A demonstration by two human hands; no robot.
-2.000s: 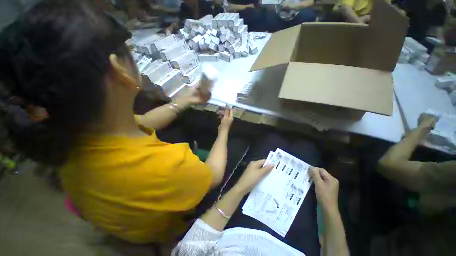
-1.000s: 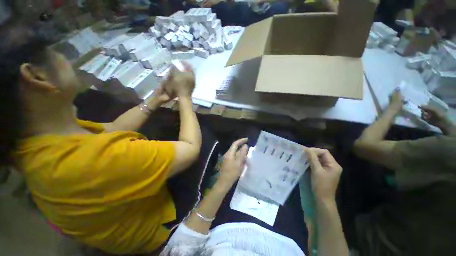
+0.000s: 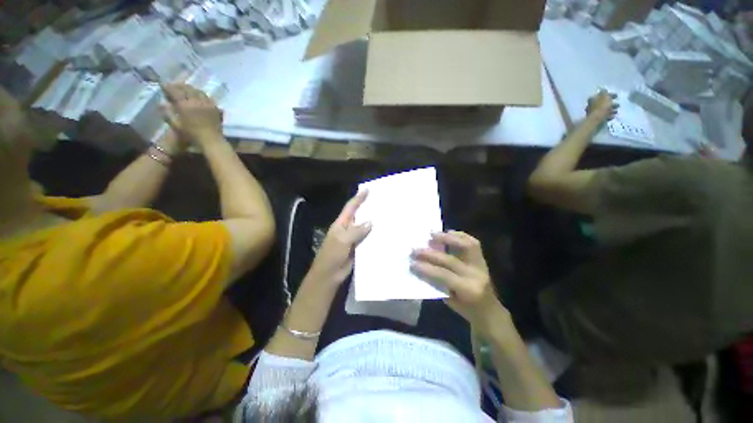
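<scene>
A white leaflet (image 3: 395, 248) is held up above my dark-trousered lap, its near face bright and without readable print. My left hand (image 3: 340, 244) holds its left edge, thumb in front. My right hand (image 3: 458, 271) is at its lower right edge, fingers laid over the front face. Another pale sheet (image 3: 384, 310) lies on my lap, partly hidden under the held leaflet.
An open brown carton (image 3: 452, 70) stands on the white-covered table (image 3: 256, 91) ahead. White small boxes (image 3: 124, 62) are heaped left, more (image 3: 673, 58) right. A person in yellow (image 3: 124, 289) sits left, one in dark olive (image 3: 660, 240) right. A white cord (image 3: 291, 248) hangs by my left thigh.
The printed, opened leaflet gives way to a smaller-looking, plain bright face. My right hand has moved from the upper right edge onto the front. The view has swung right and down.
</scene>
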